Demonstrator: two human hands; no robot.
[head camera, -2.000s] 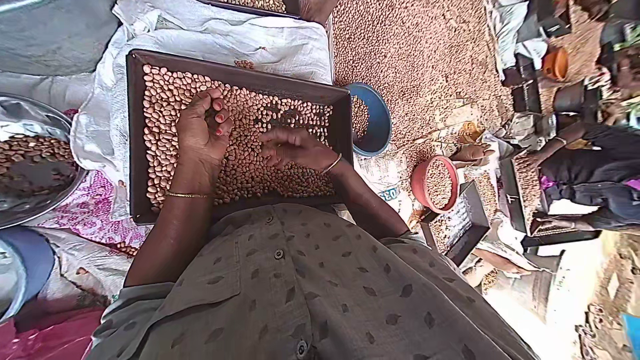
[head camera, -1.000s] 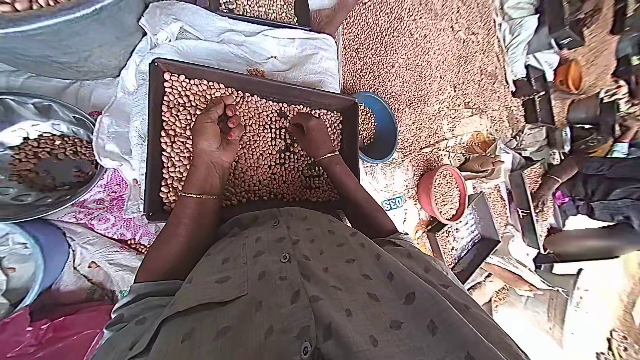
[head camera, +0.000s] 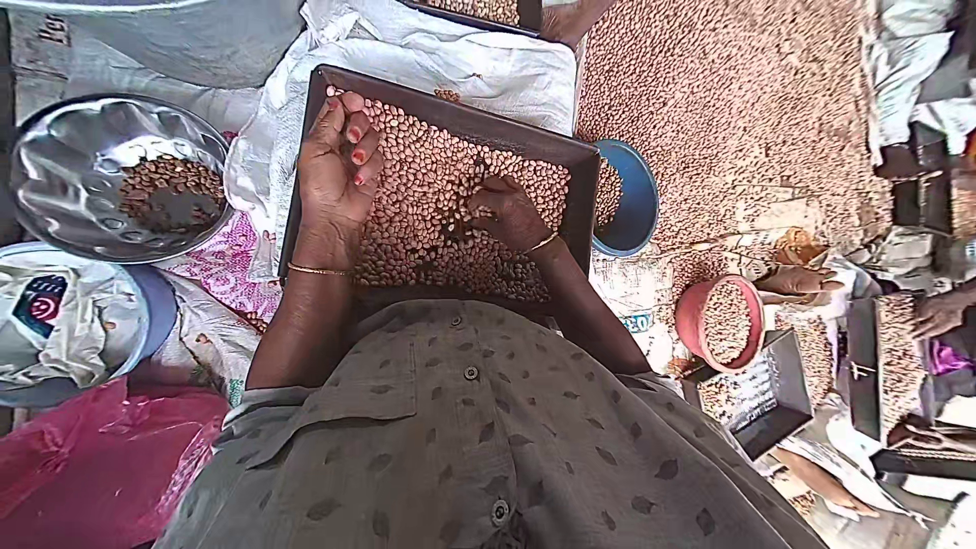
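A dark rectangular tray (head camera: 595, 206) lies in front of my body, covered with a layer of pinkish nuts or beans (head camera: 427, 175). Over its left part my left hand (head camera: 339, 164) is turned palm up with curled fingers; whether something small lies in them is unclear. My right hand (head camera: 507, 210) reaches down among the nuts right of the middle, fingertips touching them, beside a dark patch where the tray's bottom shows. Its fingers are bent, and what they may pinch is hidden.
Left are a steel bowl (head camera: 61, 183) with darker nuts and a bucket (head camera: 156, 305) holding a sack. A blue bowl (head camera: 644, 198) touches the tray's right side. Farther right are a red bowl (head camera: 686, 313), another tray (head camera: 797, 381), nuts spread on the ground (head camera: 724, 99) and a co-worker's hand (head camera: 945, 311).
My right hand, spread above the nuts two seconds ago, is now down among them with bent fingers. My left hand has shifted toward the tray's left edge. The tray sits more tilted in view.
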